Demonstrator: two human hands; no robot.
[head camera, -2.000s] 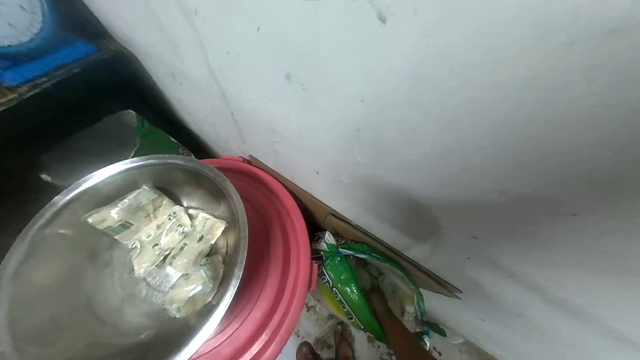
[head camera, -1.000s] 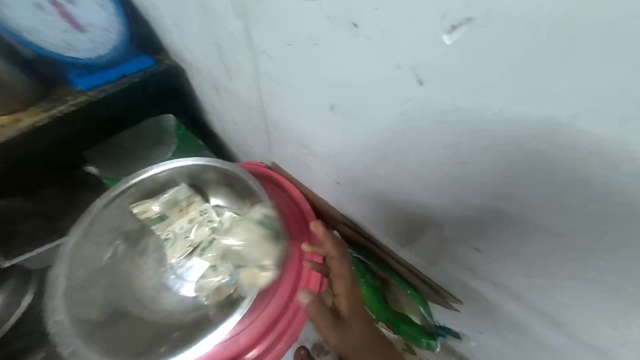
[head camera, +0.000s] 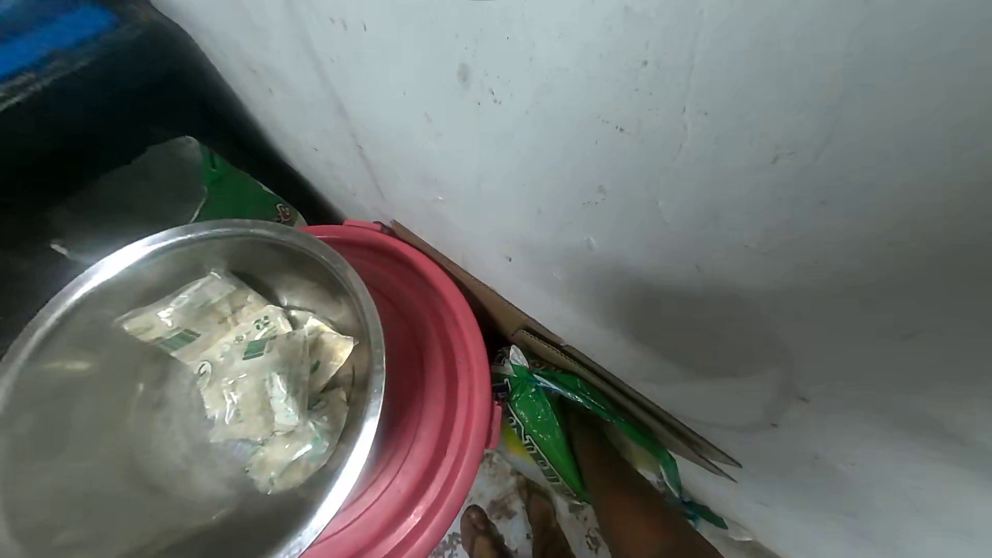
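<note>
My right forearm (head camera: 632, 496) reaches down from the bottom edge into an open green plastic bag (head camera: 542, 434); the hand is hidden inside, so its grip cannot be seen. My left hand is out of view. Left of the bag, a steel bowl (head camera: 70, 465) rests over a round pink plastic tub or lid (head camera: 434, 364). Several clear plastic packets (head camera: 248, 372) with green print and pale contents lie piled in the bowl.
Flat cardboard pieces (head camera: 535, 333) lean against the white wall (head camera: 620, 155). Another green bag (head camera: 240, 194) stands behind the bowl, near a dark shelf edge with a blue object (head camera: 54, 39). Bare feet (head camera: 542, 519) show on the stained floor.
One second ago my right hand was beside the bowl, fingers spread, with a blurred packet near the rim. Now the hand is down inside the green bag, as it was two seconds ago.
</note>
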